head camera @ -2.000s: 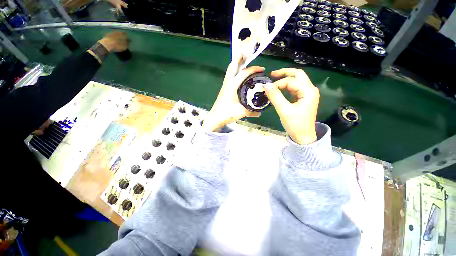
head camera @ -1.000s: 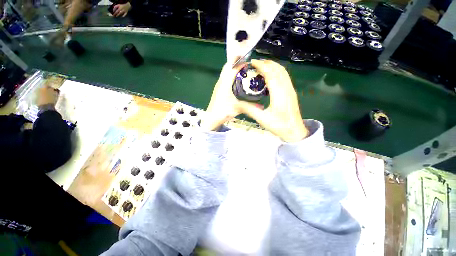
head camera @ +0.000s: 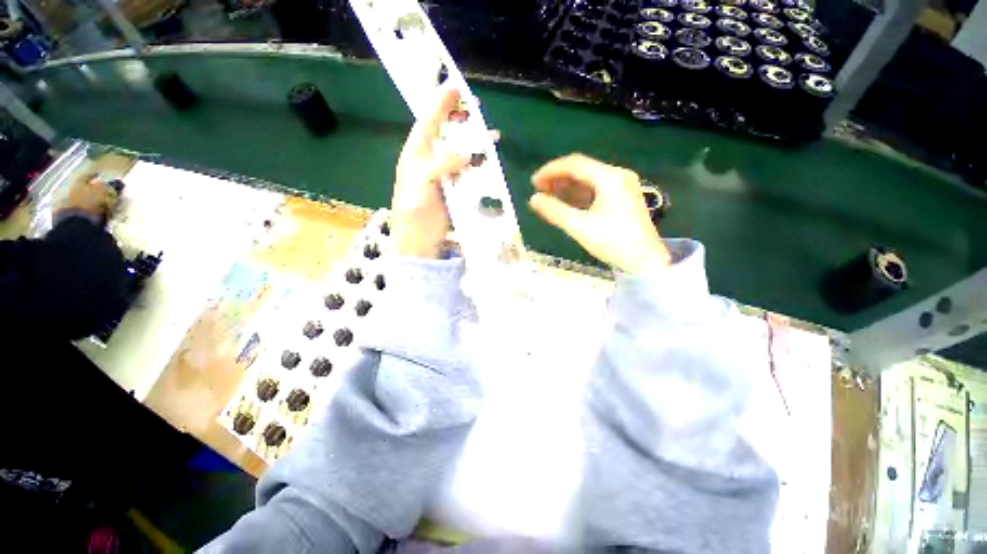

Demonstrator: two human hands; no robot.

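My left hand (head camera: 424, 184) holds a long off-white perforated tray (head camera: 489, 179) upright, tilted, its upper end running out at the top edge. My right hand (head camera: 597, 206) is beside it on the right, fingers curled with thumb and index apart; no part shows between them. A black cylindrical housing (head camera: 654, 199) with a pale ring shows partly behind my right hand, on the belt. Another perforated tray (head camera: 314, 348) with rows of dark holes lies flat at the left, partly behind my left forearm.
A green belt (head camera: 747, 222) crosses in front, with black housings (head camera: 312, 108) at left and another (head camera: 874, 273) at right. Silver-topped housings (head camera: 733, 45) stand in rows beyond it. A perforated white upright (head camera: 936, 316) is at right. A coworker's arm (head camera: 78, 260) is at far left.
The housing held in both hands has been let go. My hands have parted, the left moving left and tilting the strip the other way. The belt's housings have shifted right.
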